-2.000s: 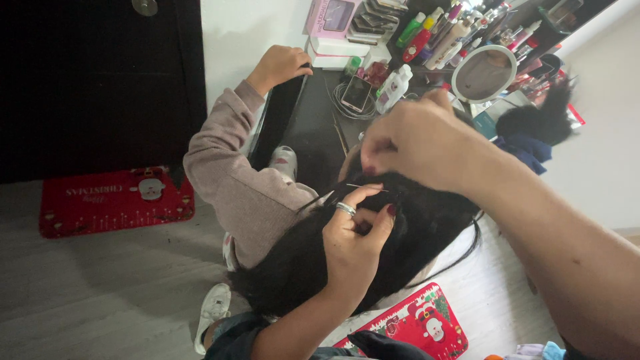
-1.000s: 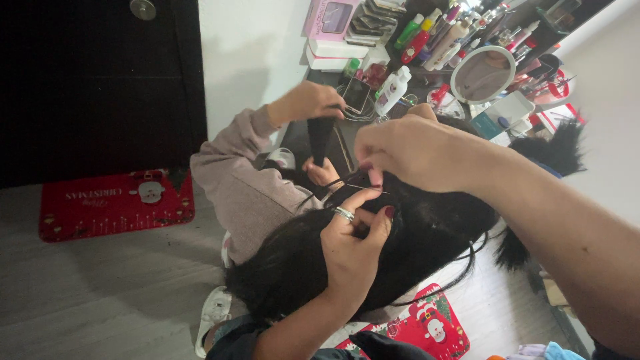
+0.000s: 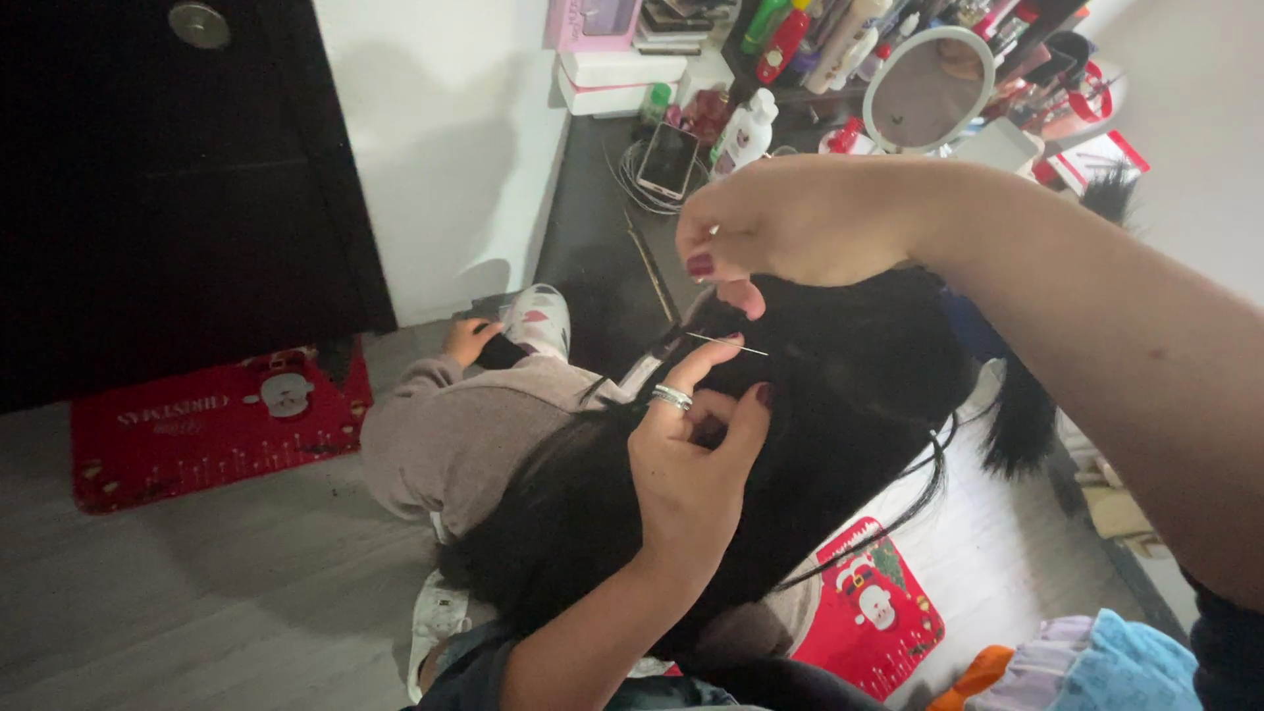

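Note:
Long black hair (image 3: 829, 365) of a seated person fills the middle of the head view. My left hand (image 3: 696, 444), with silver rings and dark red nails, rests at the hair with its index finger and thumb apart. A thin needle-like pin (image 3: 728, 344) lies across the tip of that index finger; whether the hand grips it is unclear. My right hand (image 3: 780, 227) is bent over the top of the head, just above the pin, its fingers curled; what it holds, if anything, cannot be made out. A dark blue hair tie (image 3: 963, 321) is partly hidden by my right forearm.
The seated person's hand (image 3: 472, 341) is beside a patterned shoe (image 3: 538, 321). A dark table (image 3: 602, 207) bears a phone (image 3: 669, 160), a white bottle (image 3: 746, 133), a round mirror (image 3: 928, 89) and cosmetics. Red Christmas mats (image 3: 222, 430) lie on the floor near a dark door (image 3: 168, 197).
The seated person's hand has dropped from above the table's edge to beside the shoe. My right hand has lifted slightly from my left fingers, which stay at the hair.

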